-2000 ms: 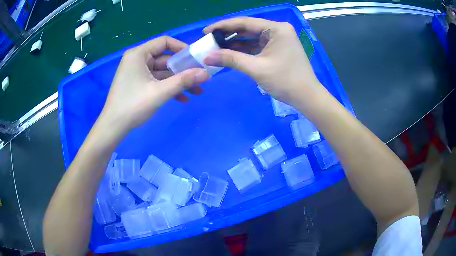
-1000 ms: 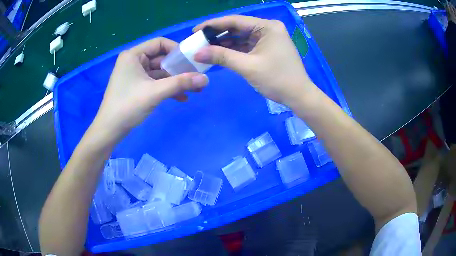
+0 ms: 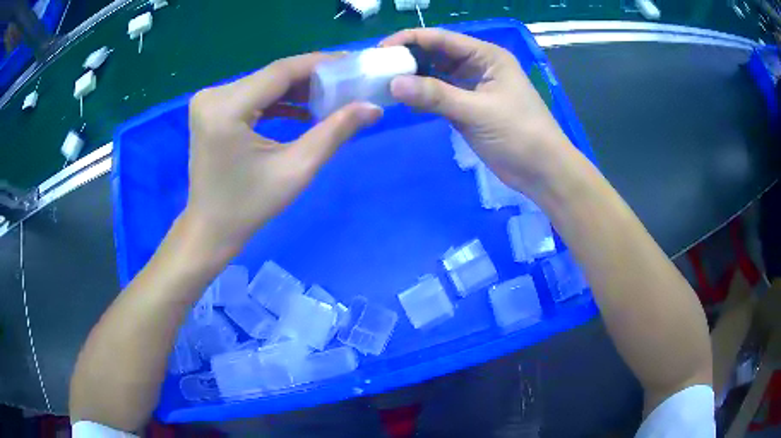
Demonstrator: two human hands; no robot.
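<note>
My left hand (image 3: 248,128) grips a clear plastic cover (image 3: 336,84) between thumb and fingers, above the far part of the blue bin (image 3: 368,197). My right hand (image 3: 479,103) holds a white unit (image 3: 387,65) with a dark end at the fingers. The cover sits against or around the unit's left part; how far it goes over is blurred. The unit's tail is hidden. Several loose clear covers (image 3: 300,321) lie piled in the bin's near left, and several more (image 3: 514,301) lie at its right.
A green belt (image 3: 214,51) runs beyond the bin, with several white units (image 3: 85,84) with thin tails on it. A pale metal rail (image 3: 599,36) edges the belt. A dark work surface (image 3: 651,137) lies right of the bin. A red object (image 3: 715,265) shows at the right.
Both hands have moved slightly right with the cover and unit, which have turned more level. The tail that showed before is out of sight. The belt's units have shifted.
</note>
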